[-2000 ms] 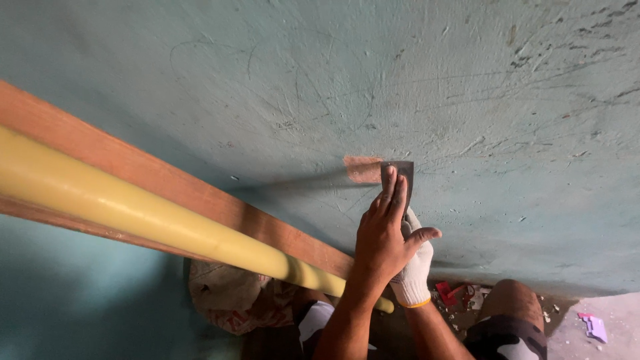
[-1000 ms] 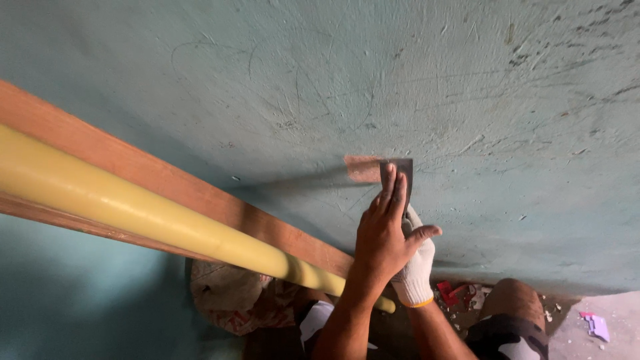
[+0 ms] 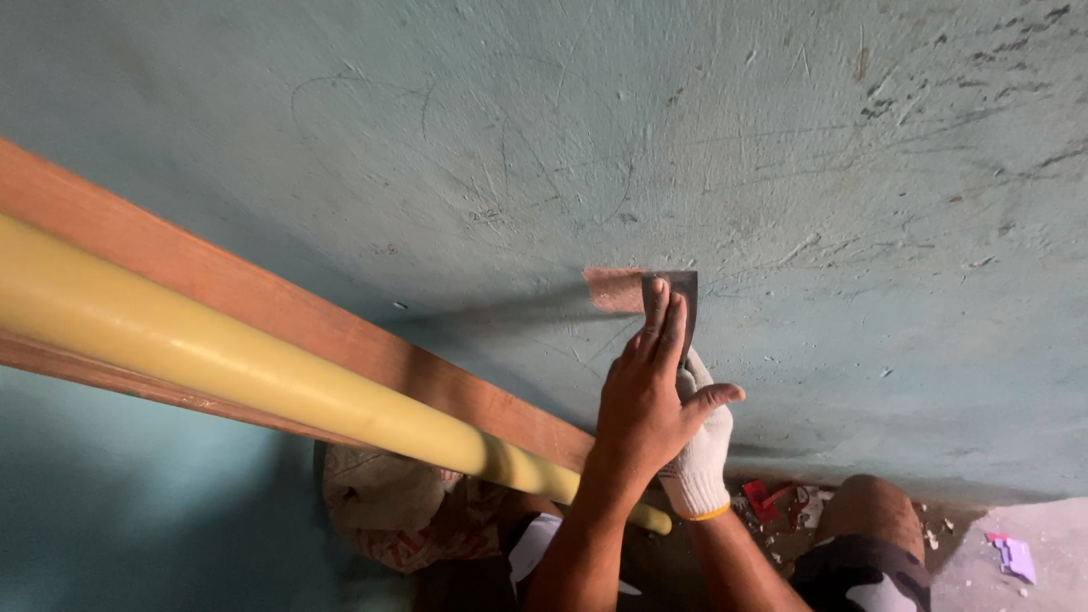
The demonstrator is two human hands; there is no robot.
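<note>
My left hand (image 3: 650, 387) is bare and lies over the tool and my other hand, two fingertips pressing on the blade of a putty knife (image 3: 690, 297). The blade lies against the painted blue-green wall (image 3: 476, 170), at the right end of a small scraped reddish patch (image 3: 614, 290). My right hand (image 3: 707, 438), in a white knit glove with a yellow cuff edge, is closed below the blade, around the handle, which is mostly hidden by my hands.
A yellow pipe (image 3: 255, 365) and an orange-brown wooden board (image 3: 212, 285) slant from the left down to my forearms. Below are a crumpled sack (image 3: 391, 501), red scraps (image 3: 762, 501), paint chips and a purple plastic piece (image 3: 1016, 558) on the floor. My knee (image 3: 875, 510) is close to the wall.
</note>
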